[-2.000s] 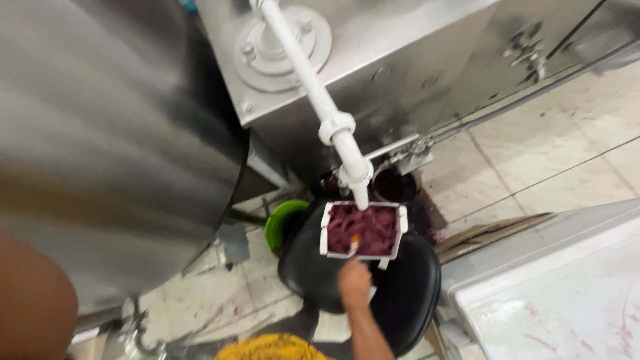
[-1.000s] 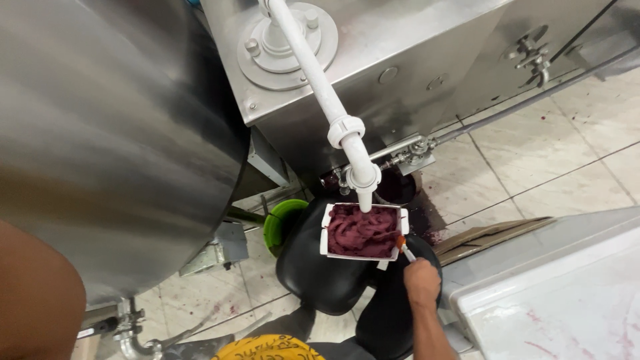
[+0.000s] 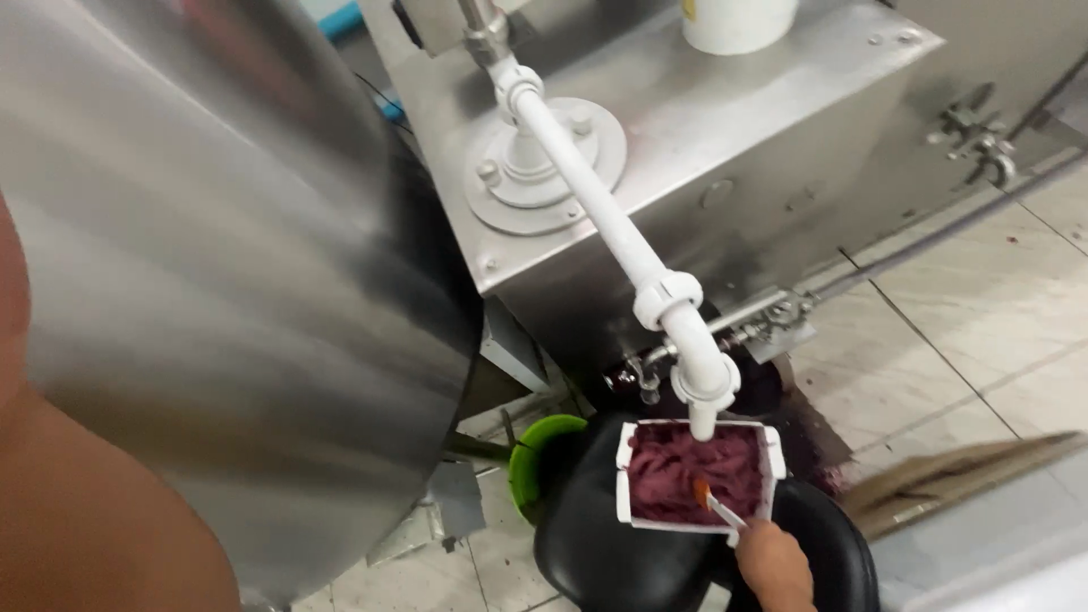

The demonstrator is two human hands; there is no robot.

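Low in the view, my right hand grips the white handle of a spatula with an orange blade. The blade touches thick purple-red pulp in a white rectangular container. Just over the container's far edge hangs the nozzle of a white plastic pipe. Beneath the container is a black seat. My left hand is out of the frame; a bare upper arm or shoulder shows at the left edge.
A large stainless steel tank fills the left. Ahead is a steel machine bearing a white bucket. A green bucket stands beside the seat. Brown cardboard and a white surface lie to the right.
My right hand has brought the spatula from the container's right edge, where it was a second ago, back into the pulp. The view has shifted, and a white bucket now shows at the top.
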